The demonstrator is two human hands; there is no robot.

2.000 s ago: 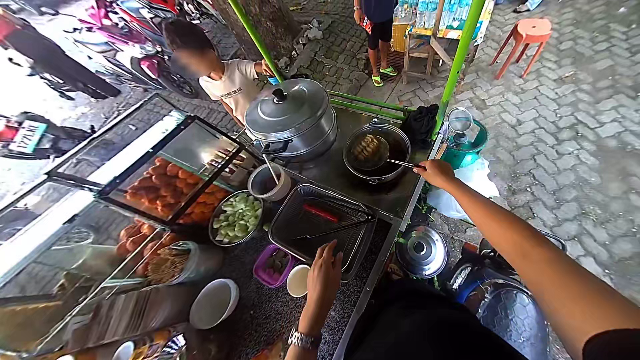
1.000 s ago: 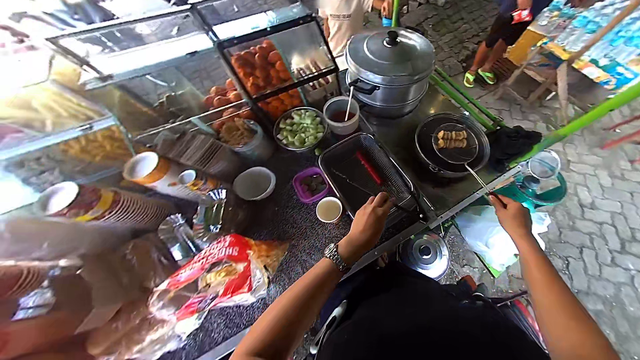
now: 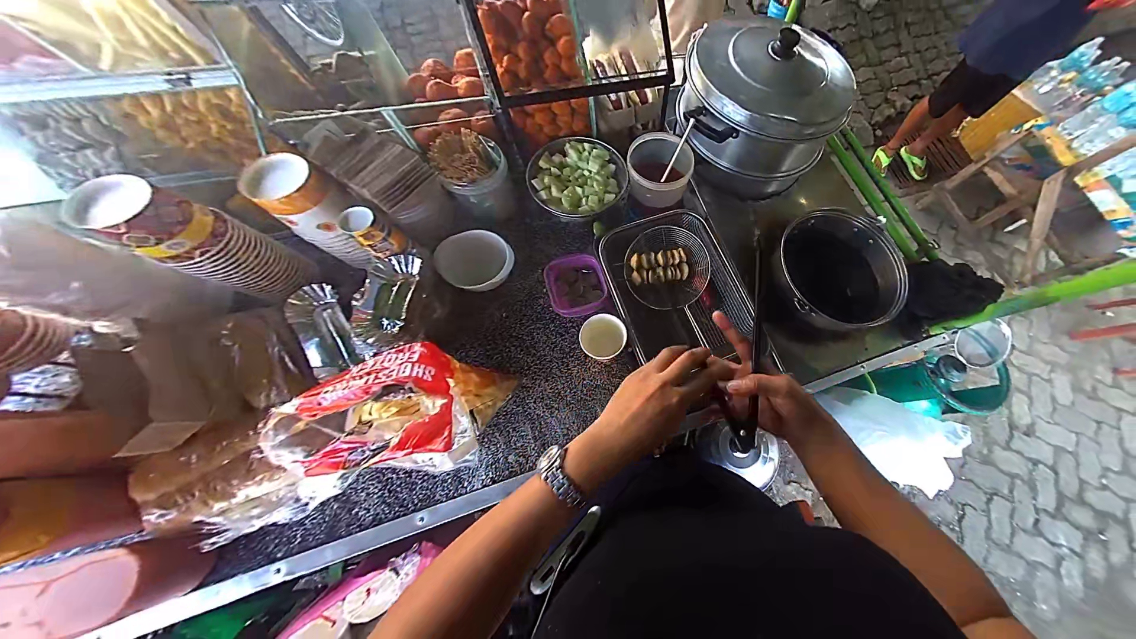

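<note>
My left hand (image 3: 661, 390), with a metal watch at the wrist, is at the near edge of a metal tray (image 3: 626, 324); whether it grips anything is unclear. My right hand (image 3: 768, 399) meets it there, shut on dark tongs (image 3: 754, 355) whose arms point away over the tray's right side. A round wire strainer (image 3: 668, 266) rests in the tray with two rows of small browned food pieces (image 3: 659, 264) in it. Right of the tray stands a pot of dark oil (image 3: 839, 271). A small paper cup (image 3: 603, 337) is left of the tray.
A lidded steamer pot (image 3: 768, 98) stands behind. Left of it are a white tub (image 3: 659, 169) of sauce and a bowl of chopped cucumber (image 3: 577, 177). Stacked paper cups (image 3: 204, 235) and a red-printed plastic bag (image 3: 382, 408) lie left. A person's legs (image 3: 941, 124) show beyond green poles.
The strainer with the food has moved from the oil pot to the tray. My right hand has left its handle and moved left to the tongs, beside my left hand. The view has turned.
</note>
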